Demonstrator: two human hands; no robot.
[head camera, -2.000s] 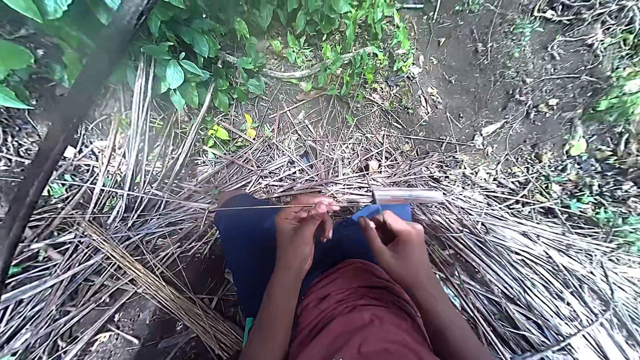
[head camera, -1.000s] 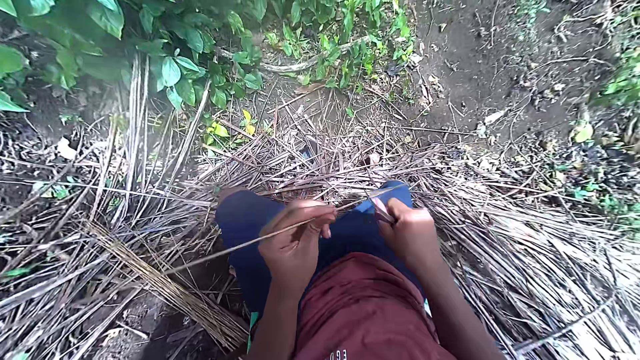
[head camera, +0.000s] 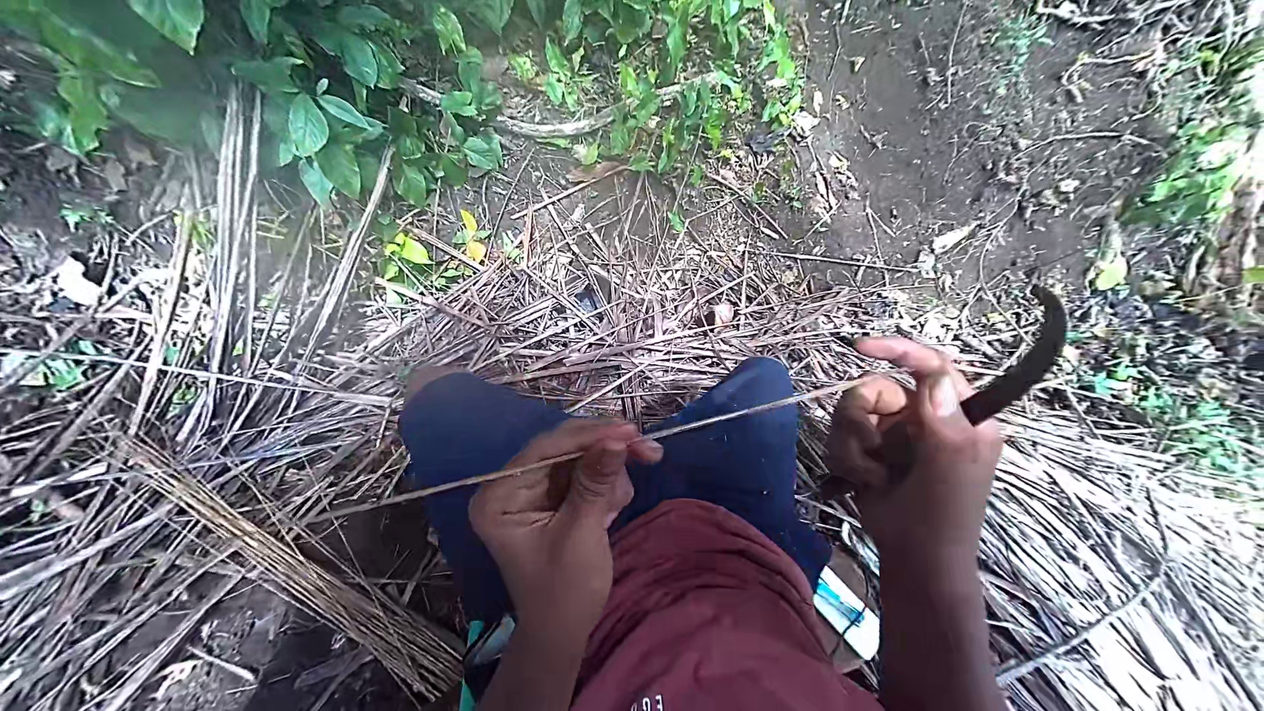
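Note:
Between finger and thumb, my left hand (head camera: 563, 504) pinches a thin dry stalk (head camera: 731, 413) above my lap. The stalk runs from the lower left, through that hand, to the fingers of my right hand (head camera: 913, 425). A dark curved blade (head camera: 1027, 360), like a sickle's, sticks out past my right hand, which is closed around the tool; its handle is mostly hidden by the palm. The right index finger points out to the left, near the stalk's end. A bundle of thin brownish stalks (head camera: 286, 558) lies on the ground left of my legs.
Loose dry stalks (head camera: 1086, 553) cover the ground around my knees on both sides. Leafy green plants (head camera: 336, 118) grow at the upper left, with bare soil (head camera: 889, 128) at the upper right. A white and blue object (head camera: 846, 612) lies beside my right hip.
My right hand has moved right and turned, and the curved blade now shows beyond it. The stalk stretches between both hands above my lap.

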